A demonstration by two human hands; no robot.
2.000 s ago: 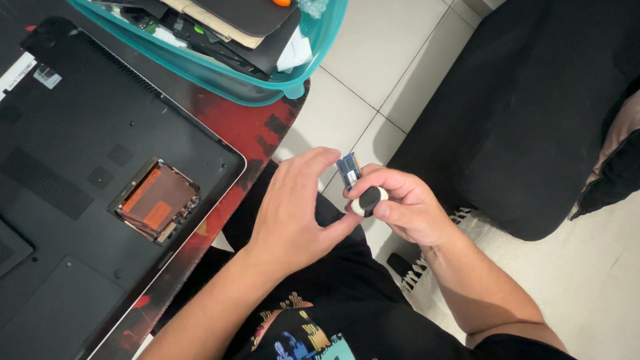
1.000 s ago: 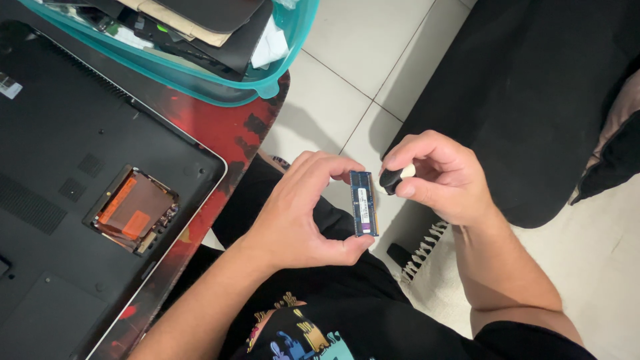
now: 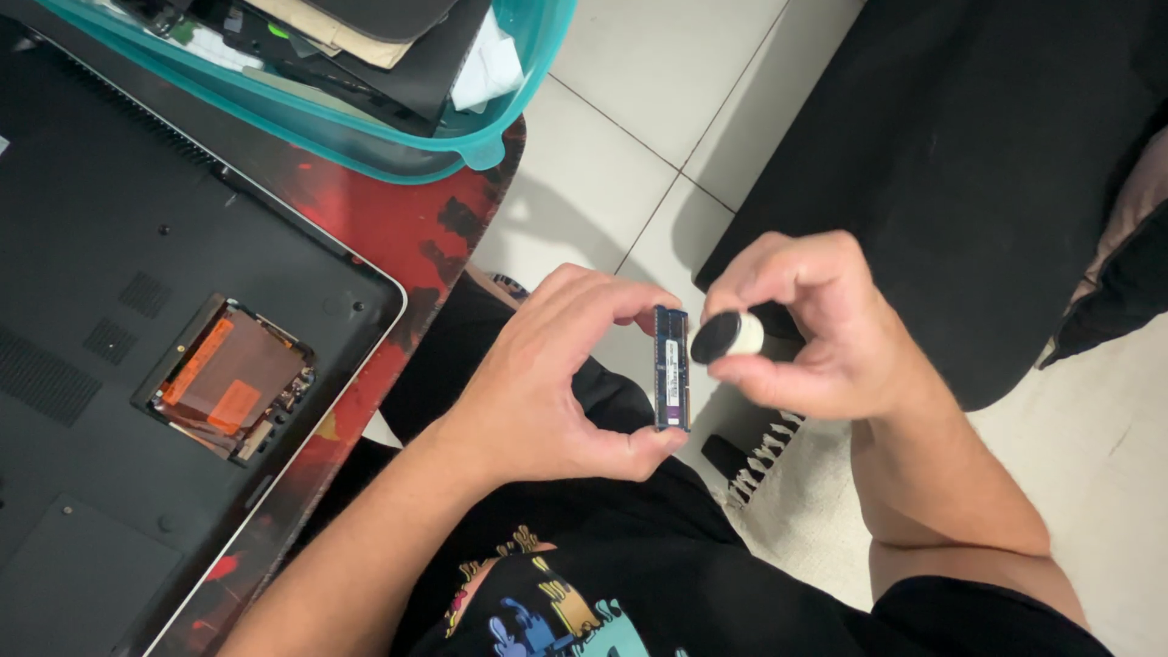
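My left hand (image 3: 566, 383) grips a laptop memory module (image 3: 672, 370) by its two short ends, between thumb and fingers. The module is dark blue, with a white label that bears writing. In my right hand (image 3: 821, 319), between thumb and fingertips, is a small round eraser or pad (image 3: 728, 338) with a black face and a white body. Its black face is tilted toward the module, close beside the module's right edge; whether they touch cannot be told. To the left lies an upturned laptop (image 3: 82, 274) with an uncovered bay (image 3: 233, 379) showing orange tape and metal contacts.
A teal plastic bin (image 3: 401, 164) with dark parts, card and white paper stands on the red and black tabletop (image 3: 365, 219), above the laptop. A black upholstered seat (image 3: 912, 182) is at the right. Below are white floor tiles (image 3: 620, 55) and a fringed pale rug (image 3: 821, 511).
The module, earlier partly covered near my right fingers, is now held lengthwise in my left hand. My right hand with the round piece has drawn apart from my left, then come nearer the module.
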